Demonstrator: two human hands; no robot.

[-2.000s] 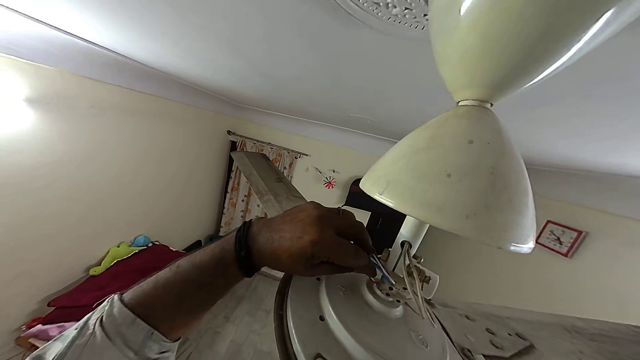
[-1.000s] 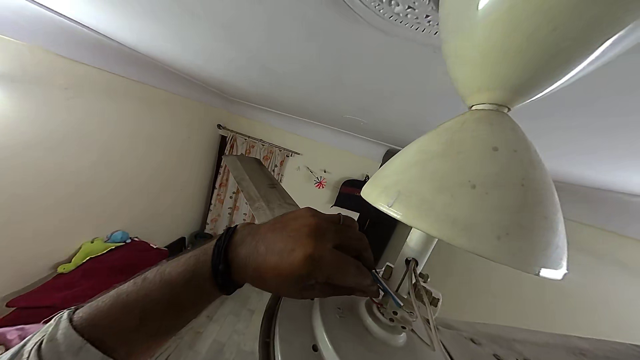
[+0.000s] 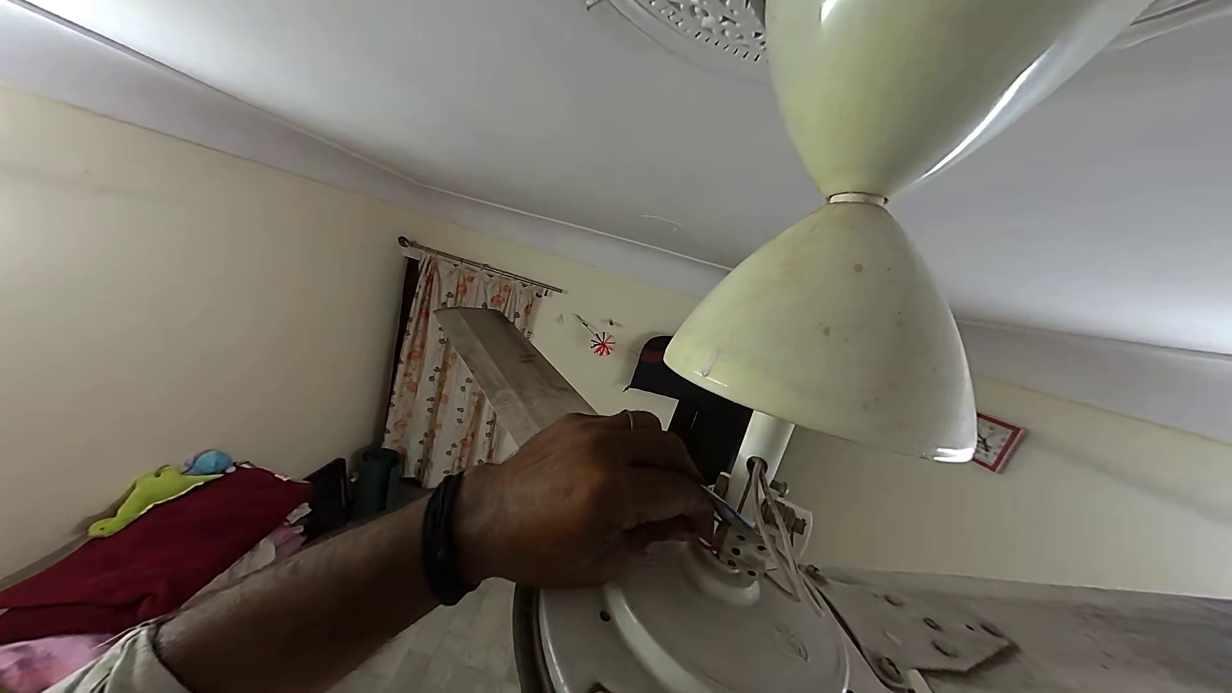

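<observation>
My left hand (image 3: 587, 500), with a dark band at the wrist and a ring, reaches in from the lower left over the motor housing of a white ceiling fan (image 3: 703, 626). Its fingers are pinched on a thin bluish piece (image 3: 729, 508), wire or tool, beside the downrod; fingertips are partly hidden. Loose pale wires (image 3: 778, 539) come out of the downrod (image 3: 766, 443) and hang by a perforated terminal block (image 3: 746, 553). Above them sits the cream cone-shaped canopy (image 3: 828, 327), joined to a second, upturned one (image 3: 924, 77). My right hand is out of view.
One fan blade (image 3: 515, 371) extends up and left behind my hand; another blade (image 3: 1088, 616) runs to the right, bolted by a bracket (image 3: 914, 626). Farther off are a bed with a dark red cover (image 3: 183, 539), a floral curtain (image 3: 443, 385) and a red-framed clock (image 3: 997, 443).
My left hand stays beside the downrod, its fingers still on the thin piece, more of which showed before. The view has shifted slightly.
</observation>
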